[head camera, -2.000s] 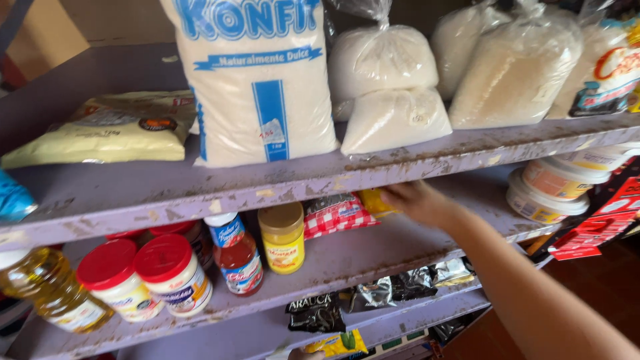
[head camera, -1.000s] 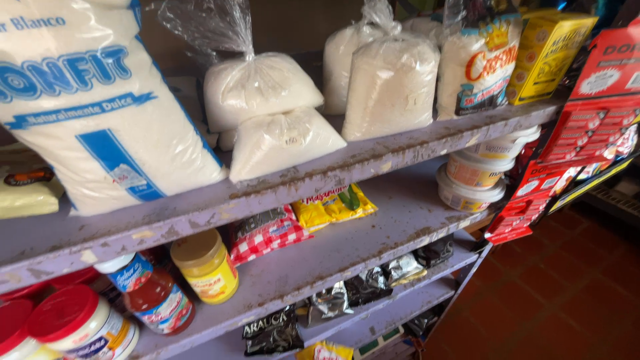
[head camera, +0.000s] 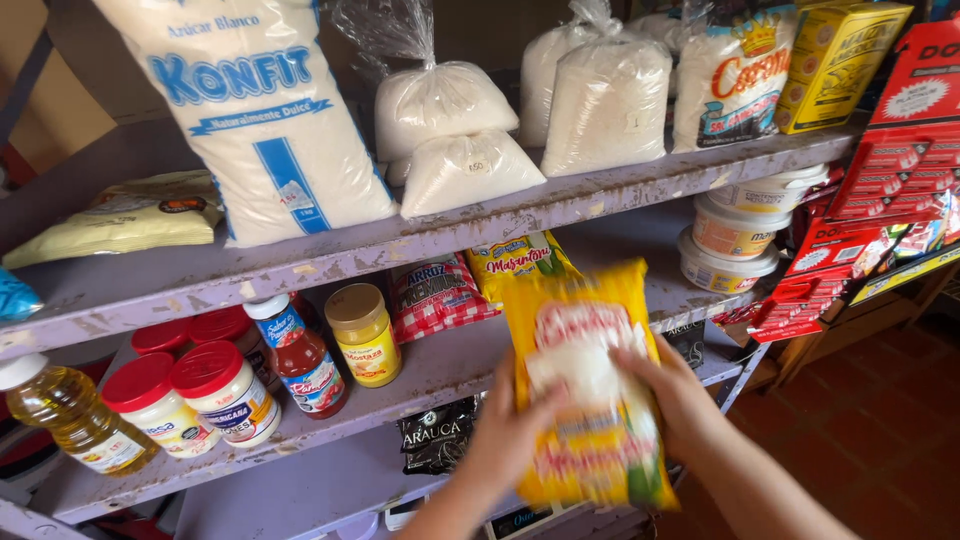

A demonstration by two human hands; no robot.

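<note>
Between my two hands, a yellow bag of corn flour [head camera: 589, 390] is upright in front of the middle shelf, blurred by motion. My left hand [head camera: 506, 427] grips its left edge, thumb on the front. At its right edge, my right hand [head camera: 660, 397] has its fingers on the front face. Just behind, another yellow bag [head camera: 517, 262] lies on the middle shelf beside a red-checked bag of rice [head camera: 435, 296]. A mustard jar [head camera: 364, 337] and a bottle of red sauce [head camera: 300, 360] stand left of the rice.
On the upper shelf are a large sugar bag [head camera: 255, 112], knotted clear bags of white contents [head camera: 607, 97] and a yellow box [head camera: 840, 67]. Stacked tubs [head camera: 731, 232] stand at the middle shelf's right end, near hanging red packets [head camera: 885, 172]. Mayonnaise jars [head camera: 225, 397] and an oil bottle [head camera: 75, 420] are left.
Both hands have come into view, holding a yellow bag in front of the shelves. Two seconds ago one hand was reaching onto the middle shelf at a yellow bag.
</note>
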